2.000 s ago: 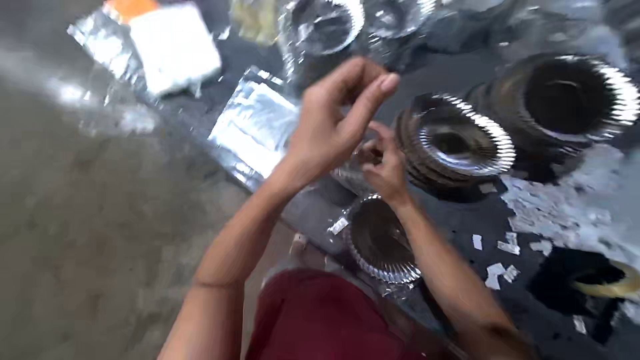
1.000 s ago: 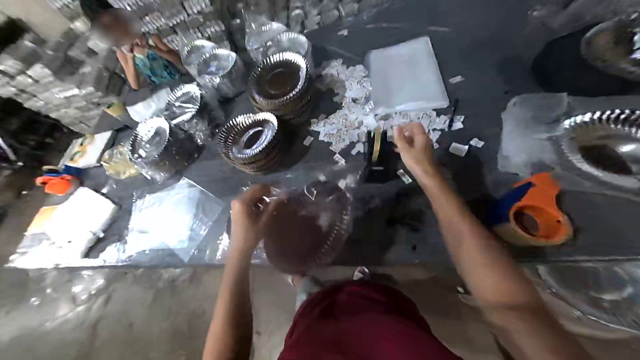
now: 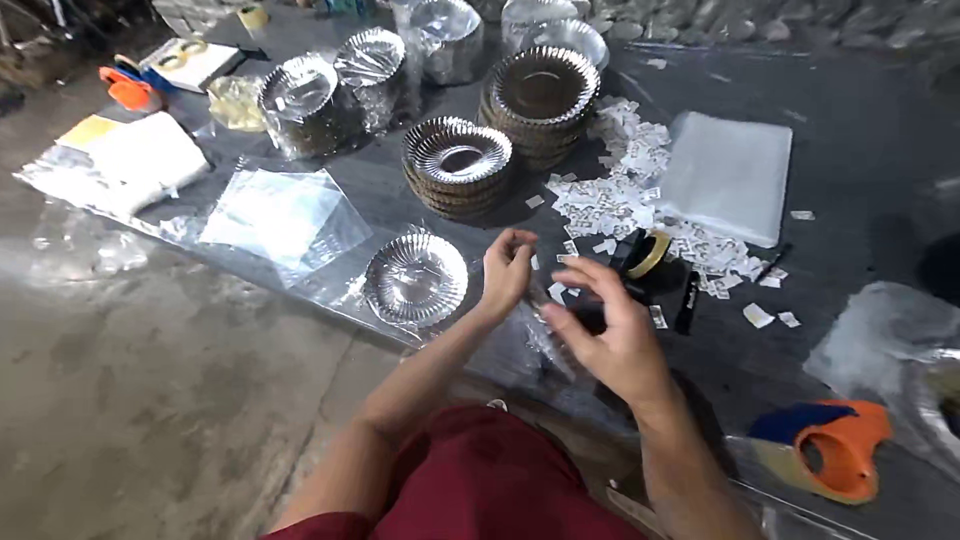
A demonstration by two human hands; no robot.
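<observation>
My left hand is near the middle of the table, thumb and fingers close together; whether it pinches something is unclear. My right hand has its fingers spread, beside a crumpled clear plastic film that hangs between and below the hands. Whether the right hand touches the film is hard to tell. Left of my hands lies a silver fluted foil plate in clear plastic. Behind it stands a stack of foil plates, with a taller stack behind that. Small printed paper slips lie scattered beyond my hands.
Clear plastic bags lie at left, near white packets. Wrapped plate stacks stand behind. On the right are a pile of clear bags, a roll of yellow tape, and an orange tape dispenser by the table edge.
A second ago a plastic-covered plate was by my left hand; now a wrapped plate lies left of my hands. My right hand has come from the slips towards my left. The view has shifted.
</observation>
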